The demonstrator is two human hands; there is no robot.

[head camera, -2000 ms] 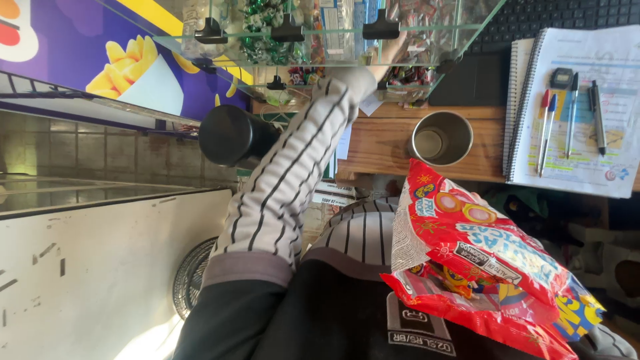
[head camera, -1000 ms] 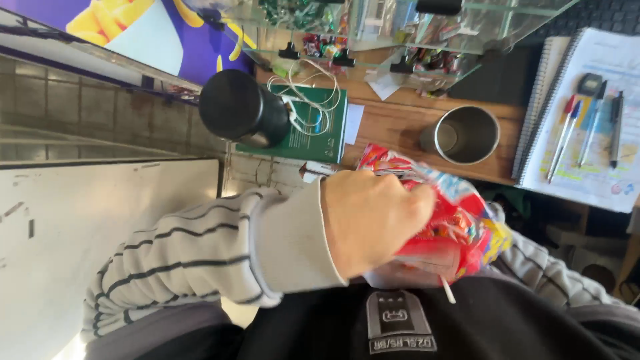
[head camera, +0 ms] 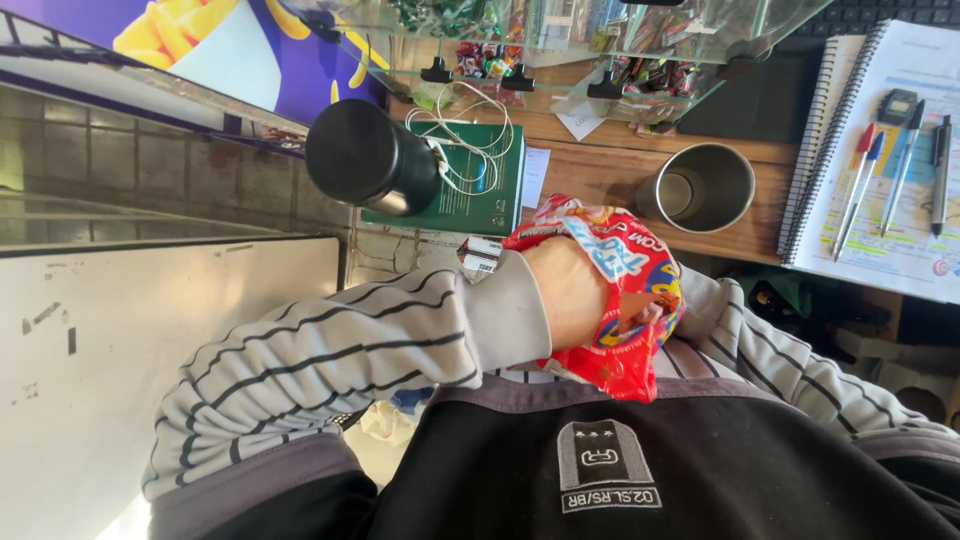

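My left hand [head camera: 574, 292] reaches into the mouth of a red printed plastic candy bag [head camera: 637, 262]; its wrist and back show, while its fingers are hidden inside. The bag is crumpled and lies close above my black-topped, striped sweatshirt. My right hand is hidden behind the bag's right side, where only its grey cuff [head camera: 705, 300] and striped sleeve show. What the bag holds cannot be made out.
A steel cup [head camera: 705, 187], a black cylindrical container [head camera: 371, 157] and a green box [head camera: 502, 172] with white earphones [head camera: 487, 150] stand ahead. Spiral notebooks [head camera: 900, 67] with pens lie right. A glass candy display [head camera: 570, 75] spans the back; a white panel [head camera: 150, 360] is at left.
My left hand has come back from the glass display to the red bag, and its fingers have gone from view inside it. The bag has moved left from where it lay over my right side.
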